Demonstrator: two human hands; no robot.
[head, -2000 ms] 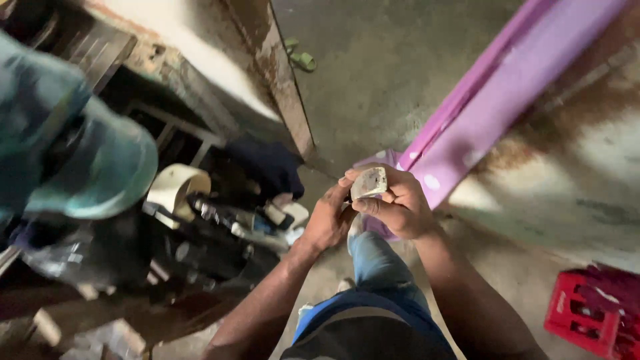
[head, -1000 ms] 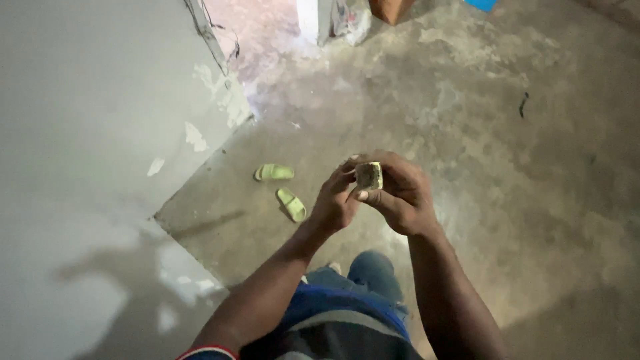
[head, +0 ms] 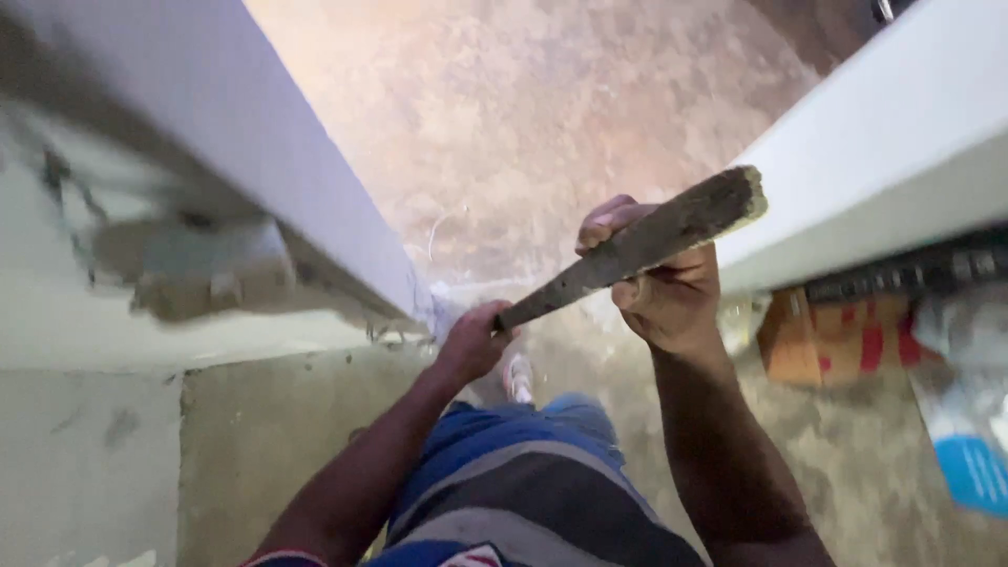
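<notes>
A long, dark, rough bar [head: 630, 252], wooden by the look of it, slants across the middle with its worn, pale-edged end at the upper right. My right hand [head: 665, 276] grips it from below around its middle, thumb and fingers on opposite sides. At the lower left my left hand [head: 476, 342] is closed around its narrow far end, and part of that end is hidden in the fingers. The bar is held in the air above the floor, in front of my torso.
White wall edges stand on the left [head: 339, 197] and right [head: 858, 134], with a concrete floor [head: 512, 102] between them. An orange and red box [head: 843, 339] and a blue and white package [head: 972, 472] lie at the right. A thin pale wire [head: 433, 232] is on the floor.
The bar was seen end-on between my close-set hands; now its length shows and my hands are apart. The view has moved from the room with green slippers to a gap between white walls.
</notes>
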